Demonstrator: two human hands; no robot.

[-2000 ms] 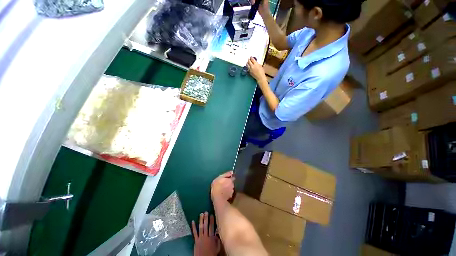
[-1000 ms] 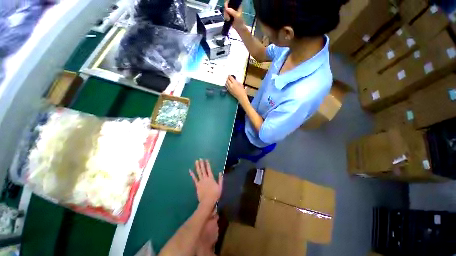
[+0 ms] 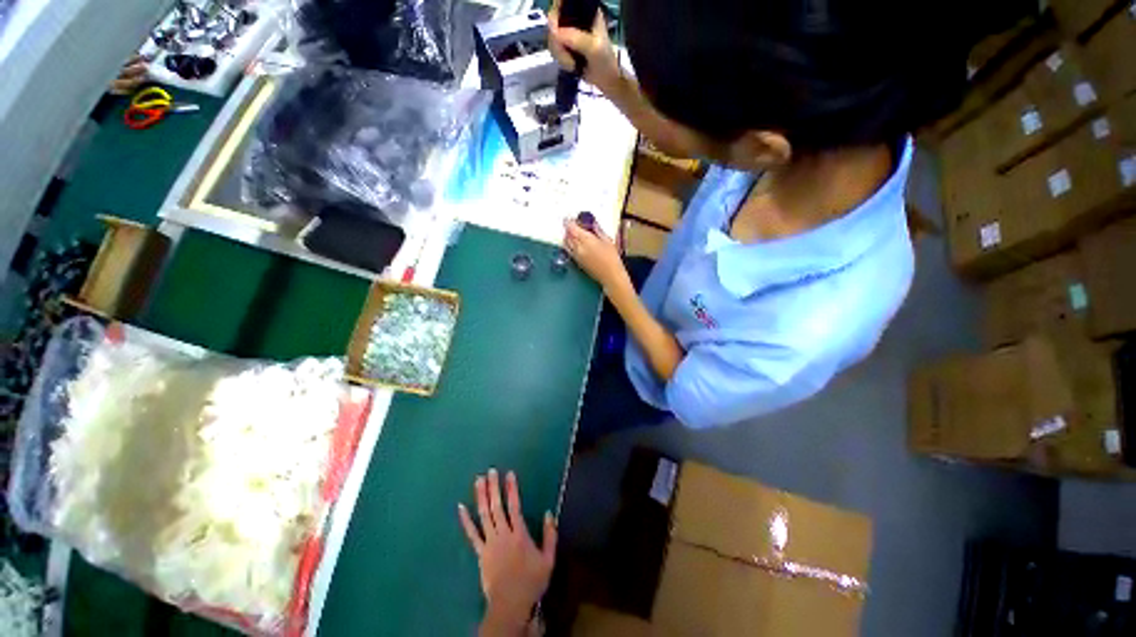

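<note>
My left hand [image 3: 508, 554] lies palm down with fingers spread on the green bench surface [image 3: 417, 498], near its right edge. It holds nothing, and its wrist is cut off by the bottom edge. My right hand is not in view. An open tan tray of tiny silvery-green pieces [image 3: 405, 339] sits ahead on the bench. A big clear bag of cream-white parts [image 3: 187, 467] lies at the left on a red sheet. Two small dark cylinders, one of them here [image 3: 521, 265], stand on the green surface.
A seated person in a light blue shirt [image 3: 797, 299] works at a silver-black fixture [image 3: 538, 106]. A bag of black parts [image 3: 361, 143] lies on a white tray. Scissors [image 3: 156, 108] lie far left. Taped cartons [image 3: 760, 560] stand on the floor to the right.
The view has moved forward along the bench towards the seated person. The small bag of grey parts has left the view. My right hand has gone out of view; my left stays spread on the bench.
</note>
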